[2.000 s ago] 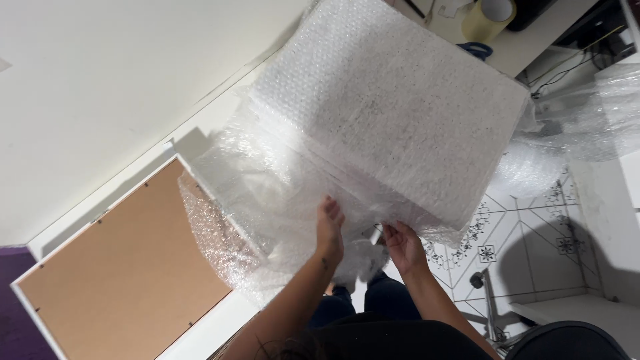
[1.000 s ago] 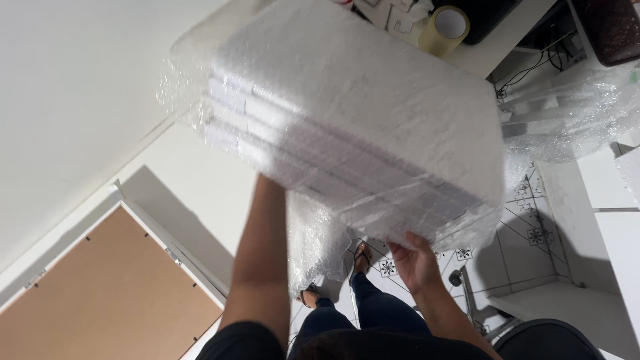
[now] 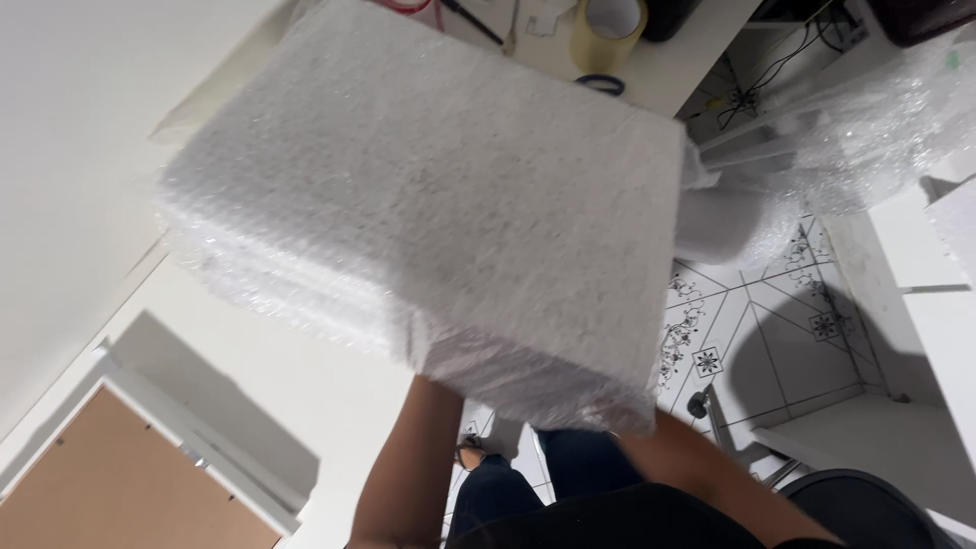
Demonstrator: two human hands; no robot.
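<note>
A large rectangular bundle wrapped in bubble wrap (image 3: 457,191) fills the middle of the view, tilted, its broad face up. My left forearm reaches up under its near side, and the left hand is hidden beneath the wrap. My right hand (image 3: 618,415) is at the near right corner, mostly covered by the plastic and blurred; its fingers cannot be made out. A loose length of bubble wrap (image 3: 862,137) stretches away from the bundle's right side.
A frame with a brown backing board (image 3: 130,480) lies on the white surface at lower left. Beyond the bundle are a roll of tape (image 3: 606,34), dark scissor handles (image 3: 601,84) and a black pen (image 3: 473,21). A dark round seat (image 3: 862,511) stands at lower right.
The loose wrap that hung over the bundle's near side two seconds ago now lies against it. My left hand has gone under the bundle. My right hand, visible one second ago, is now largely covered.
</note>
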